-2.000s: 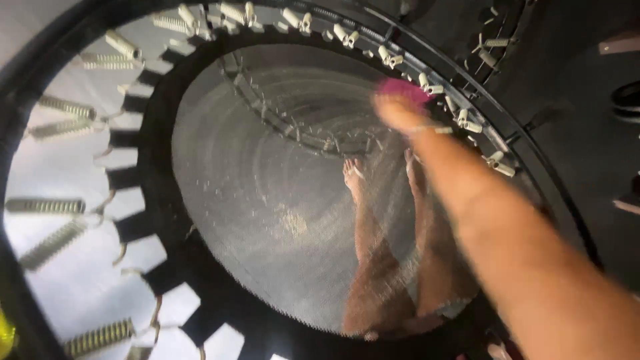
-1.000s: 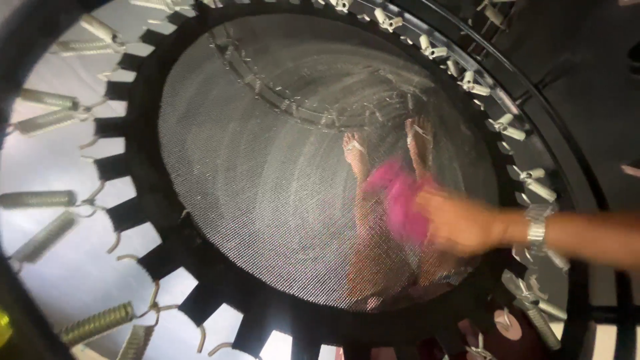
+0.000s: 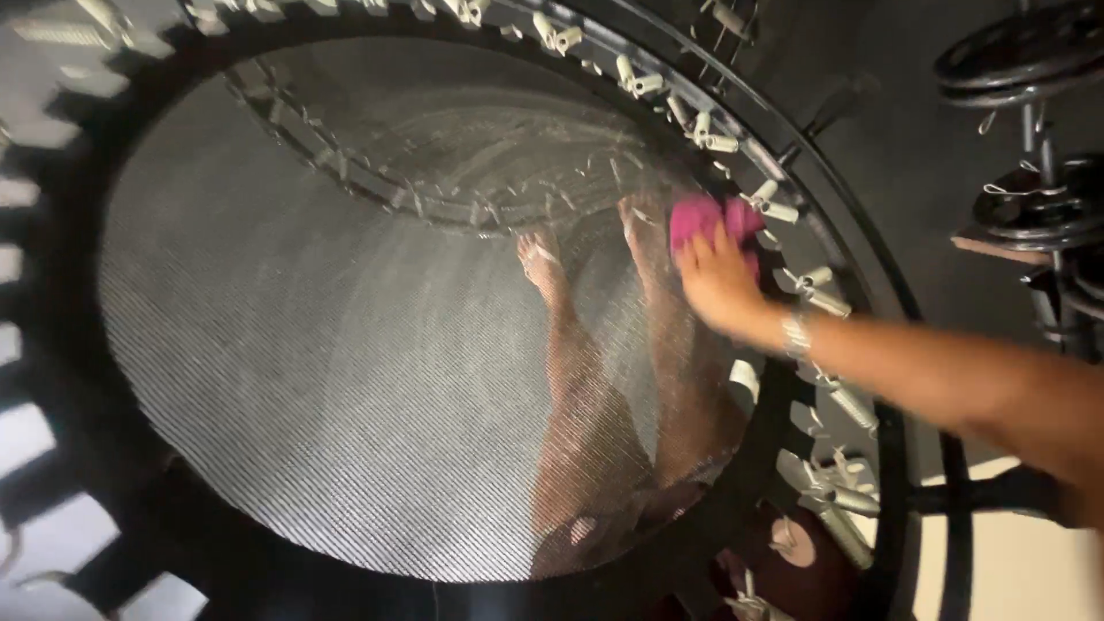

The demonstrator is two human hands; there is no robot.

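My right hand (image 3: pixel 724 280), a metal band at its wrist, presses a bunched pink cloth (image 3: pixel 711 226) against the right side of a mini trampoline's mesh mat (image 3: pixel 388 328). Pale swirling smears mark the dark mesh. Around the mat runs a black webbing border (image 3: pixel 69 345), joined by metal coil springs (image 3: pixel 638 78) to the black tubular frame. Legs and feet in thong sandals show through the mesh. My left hand is out of the picture.
Black weight plates (image 3: pixel 1018 52) are stacked on a stand at the right. The curved black frame rail (image 3: pixel 862 220) passes beneath my forearm. Springs line the gap between border and frame.
My right hand first came from the mat's upper right edge down toward its lower right part, and is now farther up at the right edge. The pink cloth has stayed in it.
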